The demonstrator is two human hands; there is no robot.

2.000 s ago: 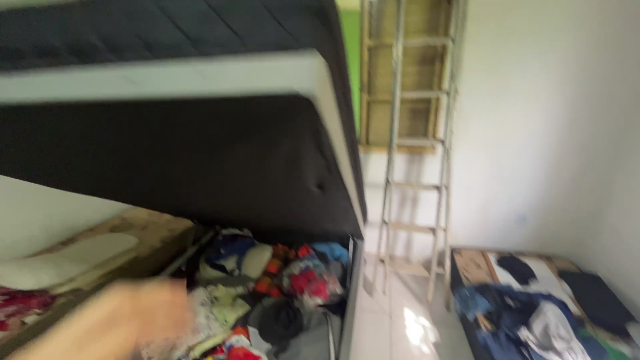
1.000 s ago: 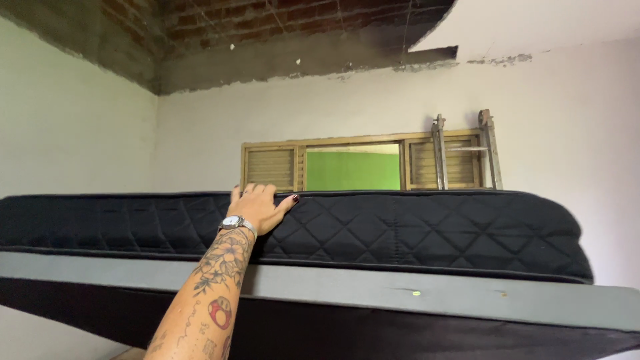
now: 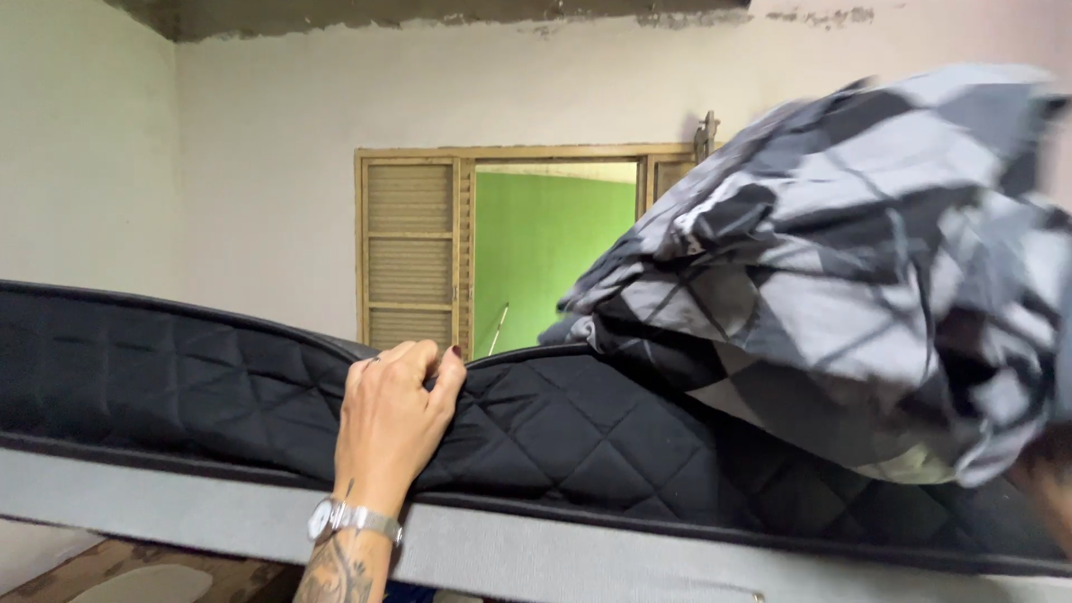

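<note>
My left hand (image 3: pixel 398 419), with a metal watch on its wrist, grips the top edge of a black quilted mattress (image 3: pixel 578 427), and the edge dips under its fingers. The mattress lies on a grey-sided bed base (image 3: pixel 544 548) that is raised and tilted. At the right, a bunched cloth in grey, black and white diamonds (image 3: pixel 846 285) is up in front of the mattress, partly blurred. My right hand (image 3: pixel 1043 477) is at the right edge, blurred against the lower part of the cloth; its fingers are mostly hidden.
Behind the mattress is a wooden shuttered window (image 3: pixel 410 234) opening onto a green wall (image 3: pixel 553 243). The top of a ladder (image 3: pixel 706 134) leans beside it, partly behind the cloth. Below the base at lower left, part of a patterned surface (image 3: pixel 75 557) shows.
The diamond-patterned cloth has come into view at the right, with my right hand. My left hand still holds the mattress edge, which now dips under it. The view has shifted strongly since the first frame.
</note>
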